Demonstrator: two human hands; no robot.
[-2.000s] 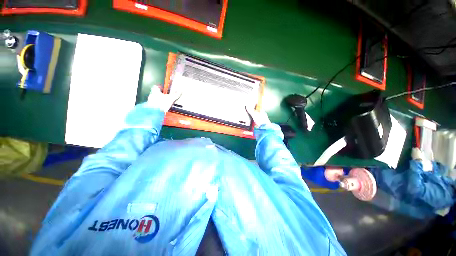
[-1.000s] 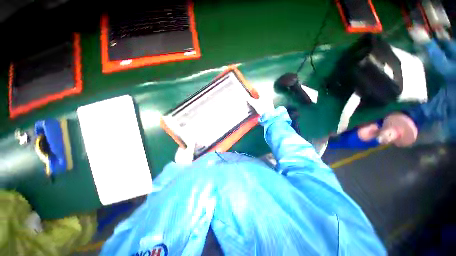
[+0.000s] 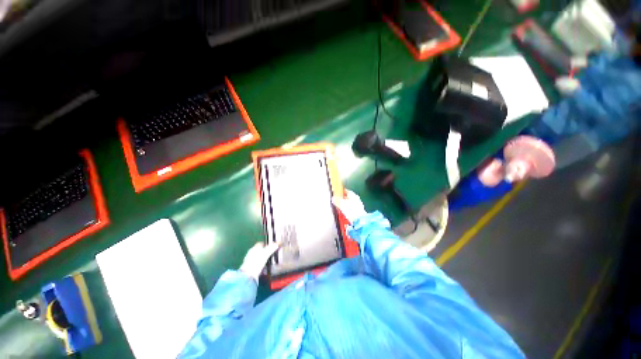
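Observation:
A laptop (image 3: 299, 210) lies underside up on an orange-red tray (image 3: 294, 149), bright with glare and bearing printed text and dark strips along its long sides. It stands lengthwise in front of me at the bench's near edge. My left hand (image 3: 259, 258), in a pale glove, is at the near left side, its fingers on the laptop's edge. My right hand (image 3: 349, 207) holds the right side of the tray and laptop. The fingertips are small and slightly blurred.
Open laptops on trays (image 3: 190, 168) lie beyond, left. A white sheet (image 3: 151, 287) and blue tape dispenser (image 3: 83, 315) are left. Barcode scanners (image 3: 372, 145), a black label printer (image 3: 467, 98) and a waste bin (image 3: 441, 223) are right. A person's blue sleeve (image 3: 587, 102) and pink fan (image 3: 528, 158) are farther right.
The laptop and tray have turned from lying crosswise to lengthwise, with both hands on them. My view has shifted, showing the open laptops beyond and the bin at right.

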